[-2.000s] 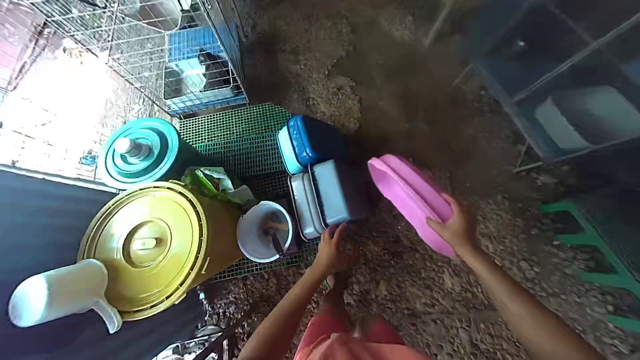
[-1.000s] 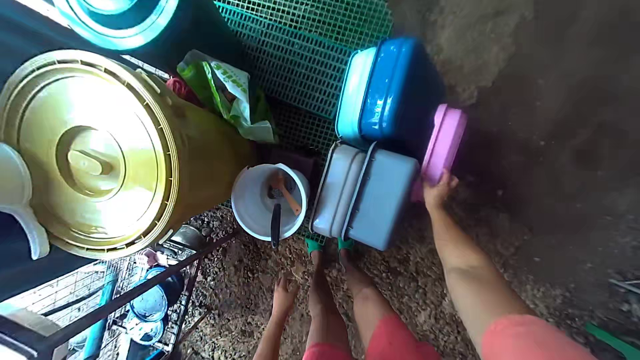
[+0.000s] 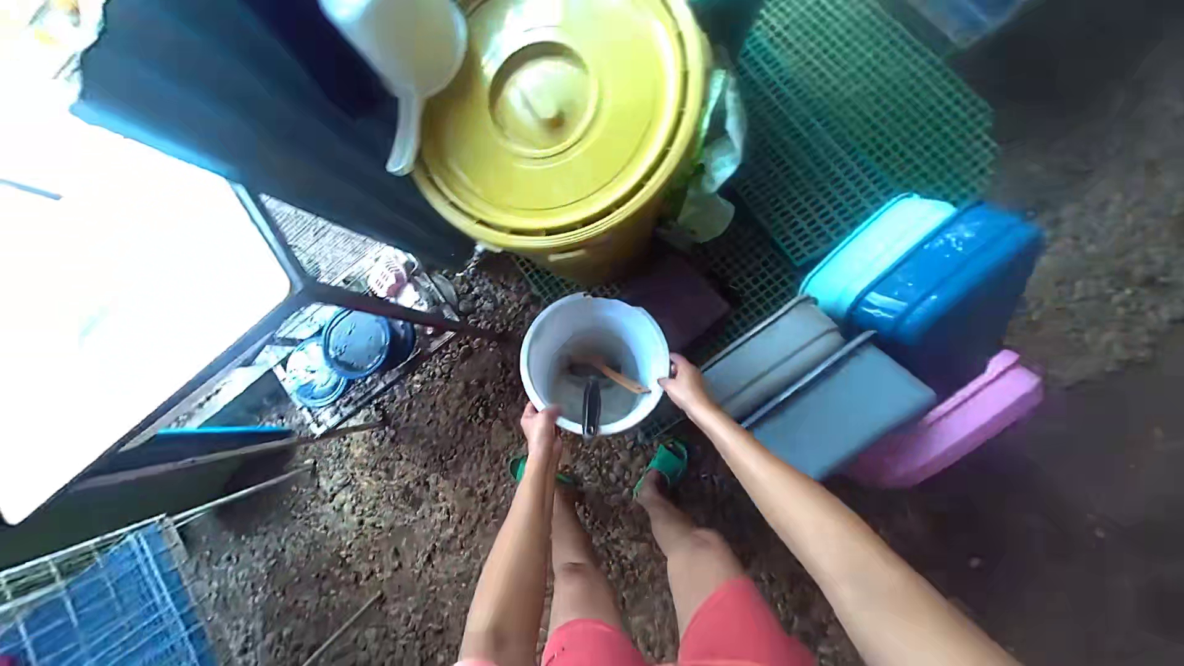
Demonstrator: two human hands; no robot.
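Observation:
Both hands grip the rim of a white plastic bucket (image 3: pixel 546 356) in front of my feet. My left hand (image 3: pixel 541 427) holds it at the lower left, and my right hand (image 3: pixel 684 384) at the right side. Inside the bucket lean a black-handled tool (image 3: pixel 591 405) and a wooden or orange-brown handle (image 3: pixel 620 377); their lower ends are hard to make out. Right of the bucket stand grey plastic trays (image 3: pixel 837 402) on edge, beside blue and turquoise trays (image 3: pixel 943 277). A pink plastic tray (image 3: pixel 962 425) leans next to them.
Above the bucket stands a big yellow lidded bin (image 3: pixel 555 120) with a white scoop (image 3: pixel 407 65) on it. Green plastic mesh matting (image 3: pixel 860 120) lies at the upper right. A metal frame bar (image 3: pixel 388 310), blue containers (image 3: pixel 356 342) and a wire cage (image 3: pixel 102 592) are at the left.
My right hand has let go of the pink tray, which stands by the other trays. Both hands have moved to the bucket and taken hold of its rim. The view has turned.

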